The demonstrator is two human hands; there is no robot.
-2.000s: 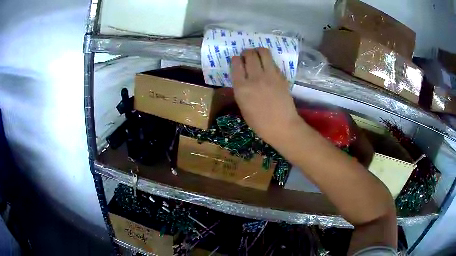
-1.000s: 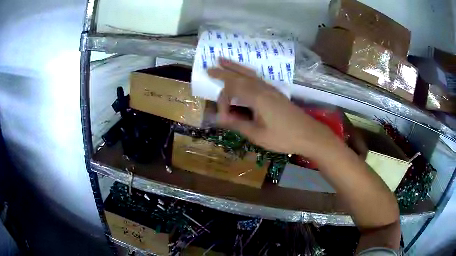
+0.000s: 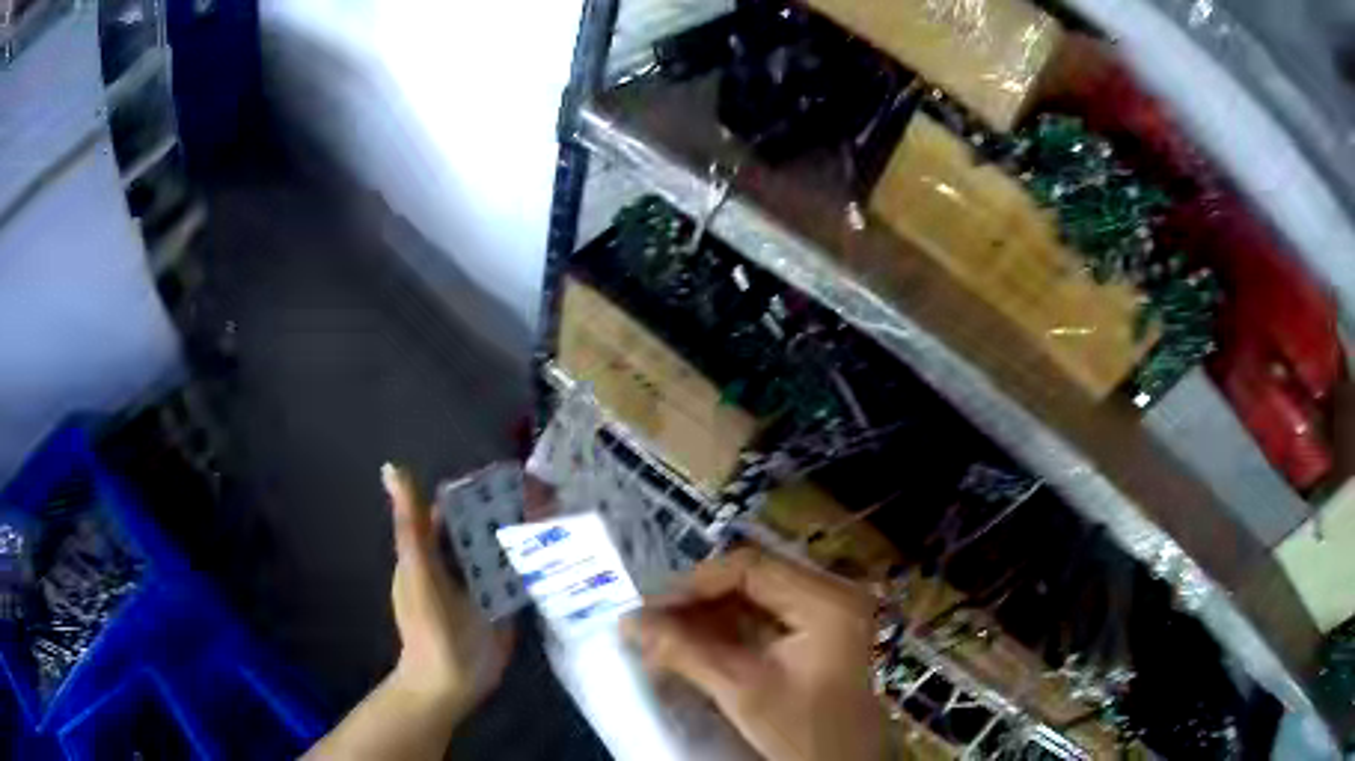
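A small white adhesive pad (image 3: 568, 568) with blue print is pinched in the fingertips of my right hand (image 3: 765, 647), low in the middle. My left hand (image 3: 434, 617) holds a palm-sized grey circuit board (image 3: 485, 532) with rows of dark spots, its thumb raised at the left side. The pad is in front of the board's right edge; I cannot tell whether they touch. A blurred white surface shows below the pad, partly behind my right hand.
Wrapped metal shelving (image 3: 892, 320) fills the right, with cardboard bins (image 3: 654, 379), green wired parts (image 3: 1100, 193) and a red bag (image 3: 1271, 372). A blue plastic bin (image 3: 193, 654) with contents stands lower left. Dark floor (image 3: 342, 372) lies between.
The view has swung down and left. The large printed sheet is out of view. My right hand now holds a small pad, and my left hand has come into view with the board.
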